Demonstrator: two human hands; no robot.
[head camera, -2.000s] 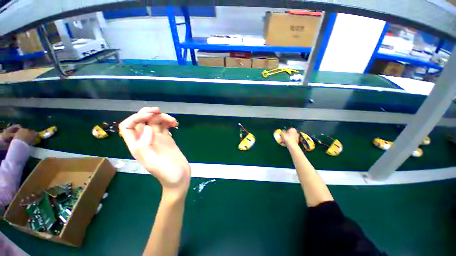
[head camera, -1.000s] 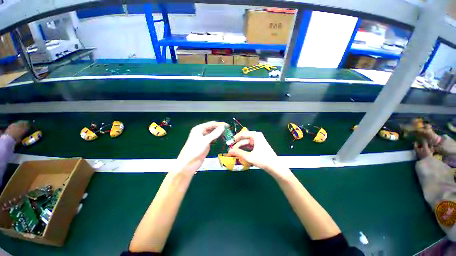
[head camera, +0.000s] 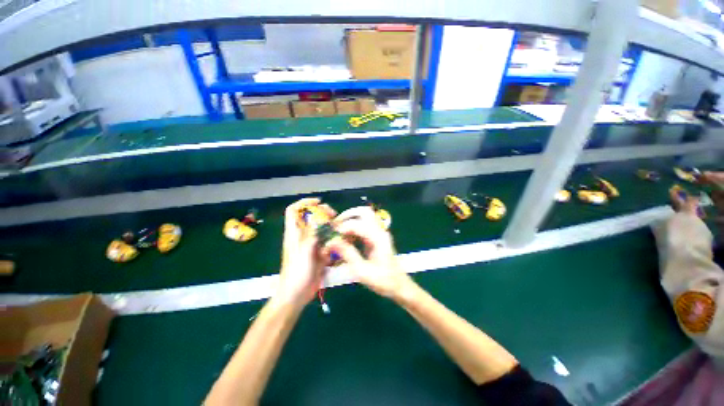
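My left hand (head camera: 298, 246) and my right hand (head camera: 371, 250) are together above the white rail near the middle. Between them they hold a part-assembled unit: a yellow shell (head camera: 315, 214) with dark patches is in my left fingers, and a small green circuit board (head camera: 325, 232) is at my right fingers. A thin red wire with a small white connector (head camera: 325, 308) hangs below. The fingers hide much of the unit, and it is blurred.
Yellow units with wires lie along the green conveyor (head camera: 238, 262), including a joined pair (head camera: 168, 237) at left and a shell (head camera: 495, 208) at right. An open carton (head camera: 83, 341) stands lower left. A grey post (head camera: 556, 143) rises at right. Another person's sleeve (head camera: 687, 254) shows at far right.
My hands came together from apart and now hold the unit higher, closed around shell and board. The view has turned right, so the carton is partly cut off.
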